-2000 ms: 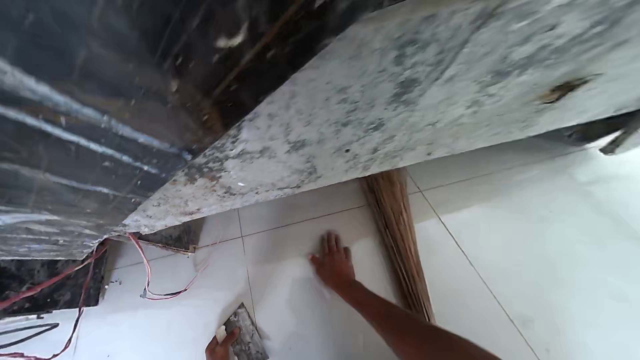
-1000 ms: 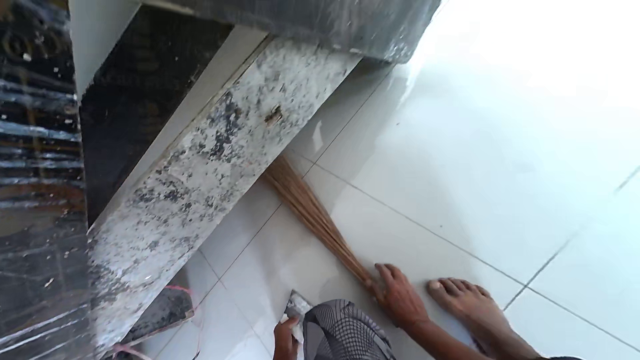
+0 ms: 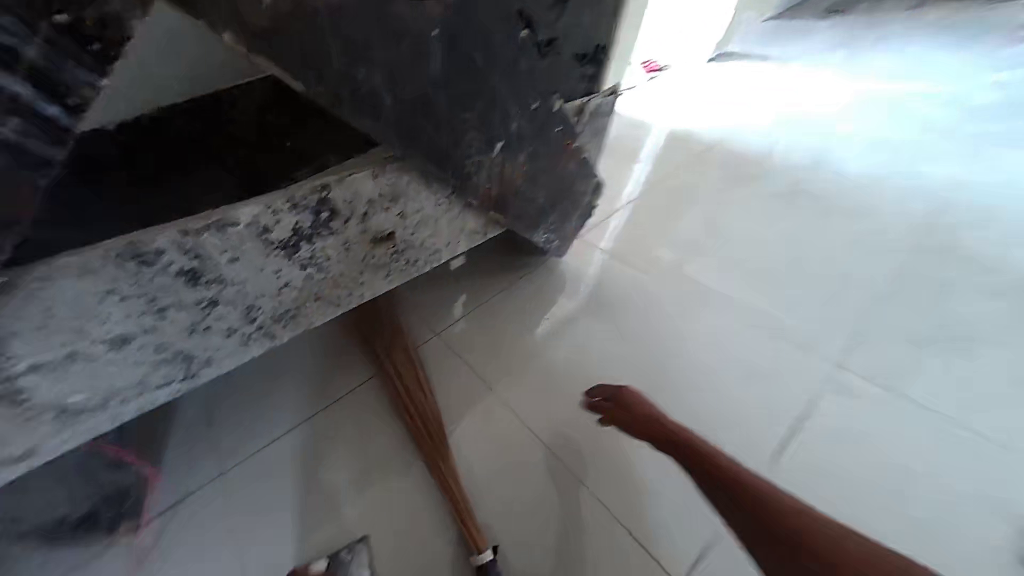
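Note:
My right hand [image 3: 628, 412] is held over the white tiled floor at right of centre, its fingers a little curled and nothing seen in it. To its left lies a stick broom [image 3: 428, 424], with its bristle end reaching under a mottled pale slab [image 3: 208, 296] and a white band near its lower end. At the bottom edge, my left hand [image 3: 300, 570] shows only in part, around a flat scraper-like tool [image 3: 350, 558] with a greyish blade.
A dark stone panel [image 3: 480, 104] with a rough corner stands above the slab. A pink-red wire [image 3: 144, 468] lies at the lower left beside a dark piece [image 3: 72, 496]. Glossy floor tiles [image 3: 760, 320] stretch to the right, under bright light.
A second ago my right hand was at the broom's lower end; now it is apart from it, to the right. The bare foot seen then is out of view. The view has shifted a lot.

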